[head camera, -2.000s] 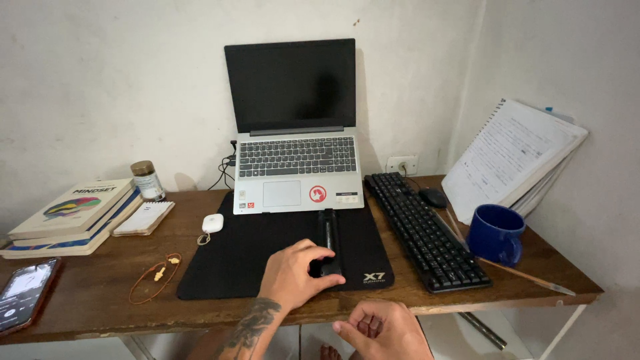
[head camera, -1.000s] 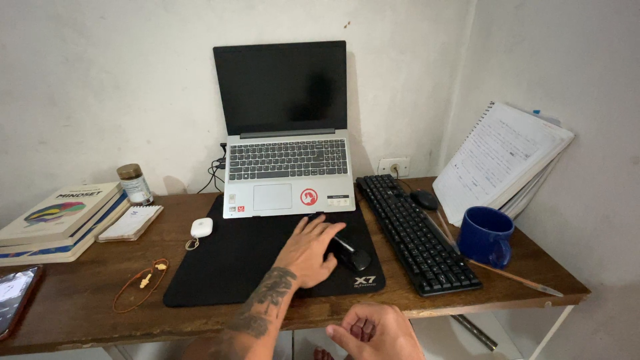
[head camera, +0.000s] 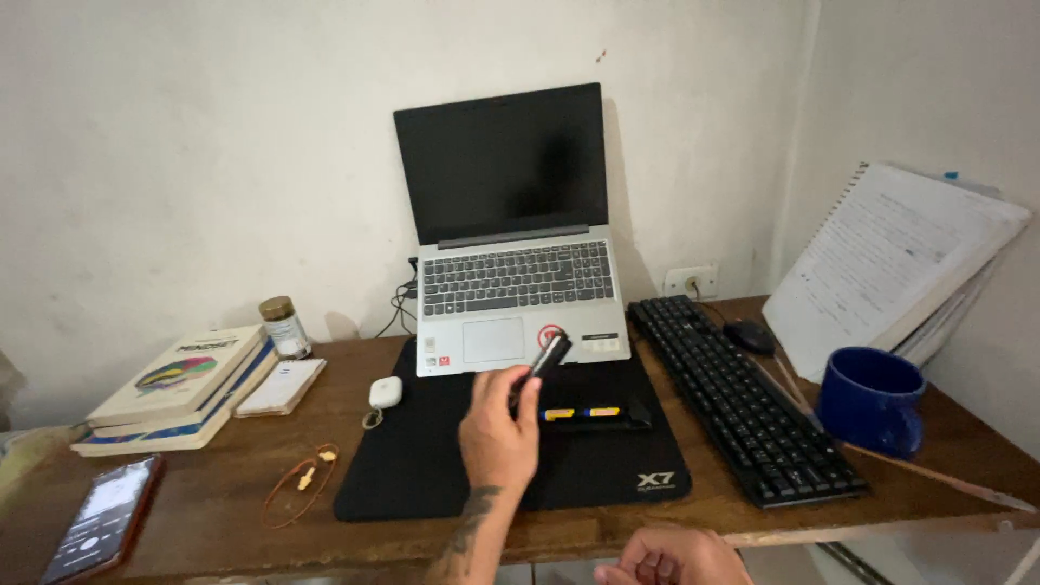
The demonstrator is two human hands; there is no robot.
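My left hand (head camera: 500, 431) is above the middle of a black desk mat (head camera: 422, 479), its thumb and fingers closed on a small dark object with a silvery strip (head camera: 552, 353), tilted up to the right. Its lower part is hidden by the fingers, and its kind cannot be told. Behind my left hand, to the right, a long black item with yellow labels (head camera: 597, 414) lies crosswise on the mat. My right hand (head camera: 678, 556), fingers curled in, is at the desk's front edge with nothing visible in it. An open silver laptop (head camera: 520, 313) leans against the wall.
Right of the mat are a black keyboard (head camera: 739, 398), a mouse (head camera: 749, 335), a blue mug (head camera: 869, 398) and a spiral notebook (head camera: 886, 260). At left are books (head camera: 183, 374), a notepad (head camera: 282, 388), a jar (head camera: 284, 329), a phone (head camera: 104, 520), a cord loop (head camera: 301, 487) and a white earbud case (head camera: 385, 392).
My left hand, low over the mat a second ago, has lifted with the dark object. The long black item now lies crosswise with yellow labels showing. My right hand stays near the front edge.
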